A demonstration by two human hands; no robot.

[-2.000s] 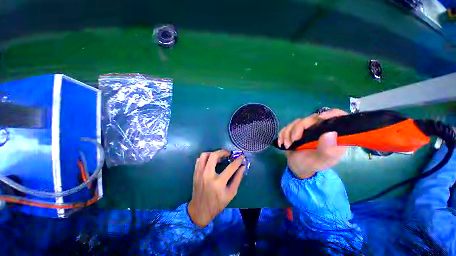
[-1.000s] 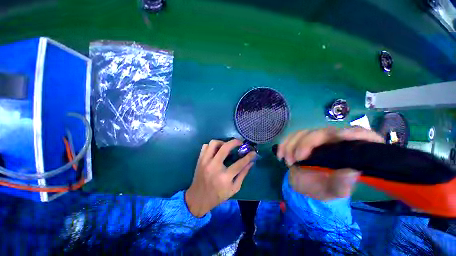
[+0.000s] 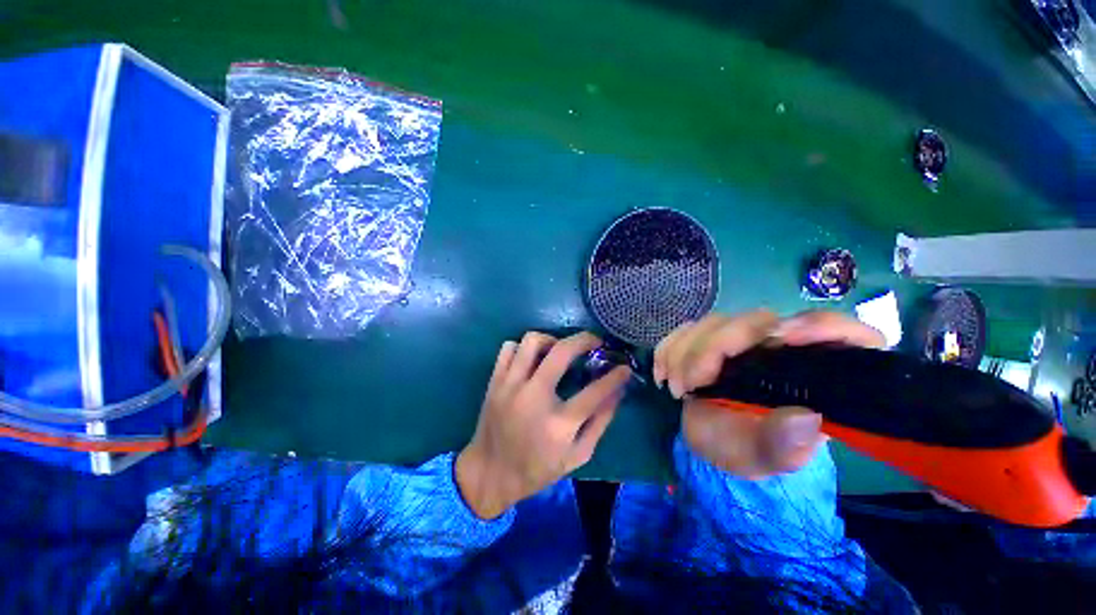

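Note:
My left hand (image 3: 547,408) holds a small round dark assembly (image 3: 611,359) with purple glints on the green bench, between thumb and fingers. My right hand (image 3: 757,390) grips a black-and-orange electric screwdriver (image 3: 913,415), held nearly level with its front end pointing left toward the assembly. The thin bit is hard to make out, and I cannot tell if it touches the assembly. A round black screw dish (image 3: 653,298) sits just beyond both hands, with dark tiny screws heaped in its far half.
A clear zip-lock bag (image 3: 331,204) lies left of the dish. A blue box (image 3: 156,252) with grey and orange tubes stands far left. At right are two loose round parts (image 3: 831,274) (image 3: 929,156), a white slip (image 3: 880,317), a dark round tray (image 3: 955,322) and a metal bar (image 3: 1010,256).
The view has shifted. My right hand has turned the screwdriver so its rear end sits lower and nearer me, and its front end has come closer to the assembly. My left hand still holds the assembly.

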